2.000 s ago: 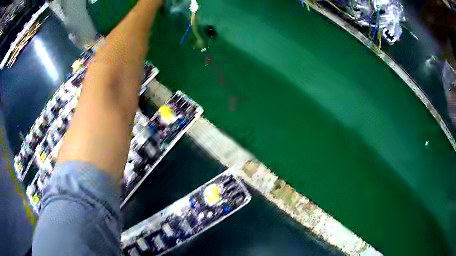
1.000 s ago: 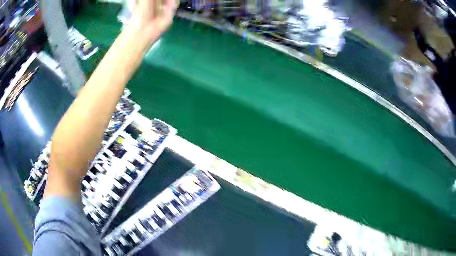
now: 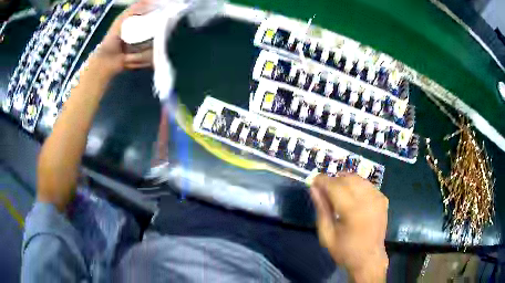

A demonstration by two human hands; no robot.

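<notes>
My left hand is at the upper left, closed around the rounded white plug of a thick white power cord. Thin blue, brown and yellow lead wires run from the cord end. My right hand is at the lower right, its fingertips pinching the end of the yellow wire at the front edge of the nearest white housing. The fingers overlap the right part of that housing, which holds a circuit board with small white blocks and a yellow-topped block.
Several more white housings lie in parallel behind the nearest one. Others lie at the upper left. A pile of copper contact strips is at the right. A pale rail and green surface border the dark bench top.
The view has swung to the row of housings and the copper pile. My right hand has come into view on the yellow wire. My left hand now shows with the white plug and cord.
</notes>
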